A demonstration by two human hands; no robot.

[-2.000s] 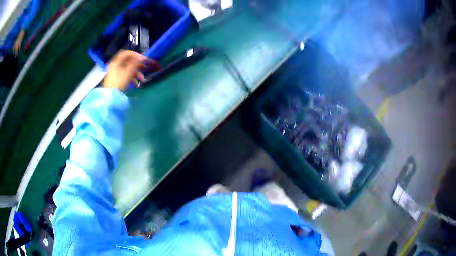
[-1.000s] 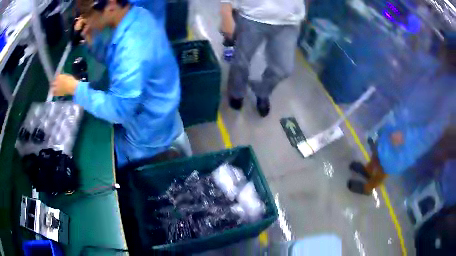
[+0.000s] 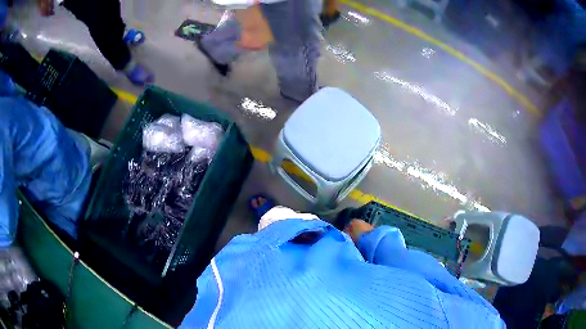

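My right hand (image 3: 357, 227) is small and partly hidden at the end of its blue sleeve, beside the near left corner of a dark green crate (image 3: 411, 225). Its fingers are unclear, so I cannot tell whether it holds anything. My left hand is out of the picture. A pale grey-blue plastic stool (image 3: 332, 133) stands upright just beyond my right hand. To the left, a large green turnover crate (image 3: 215, 199) holds many dark parts (image 3: 160, 186) and clear bags (image 3: 183, 133).
The green bench edge (image 3: 96, 289) curves along the lower left, with black parts (image 3: 38, 302) on it. A worker in blue (image 3: 38, 154) is at the left. People's legs (image 3: 292, 51) are beyond the stool. A second stool (image 3: 517, 247) stands right, and another crate (image 3: 71, 90) upper left.
The view has swung from the bench to the floor on the right. My left hand, earlier at the blue bin, has left the picture; the stools and my right hand have come into view.
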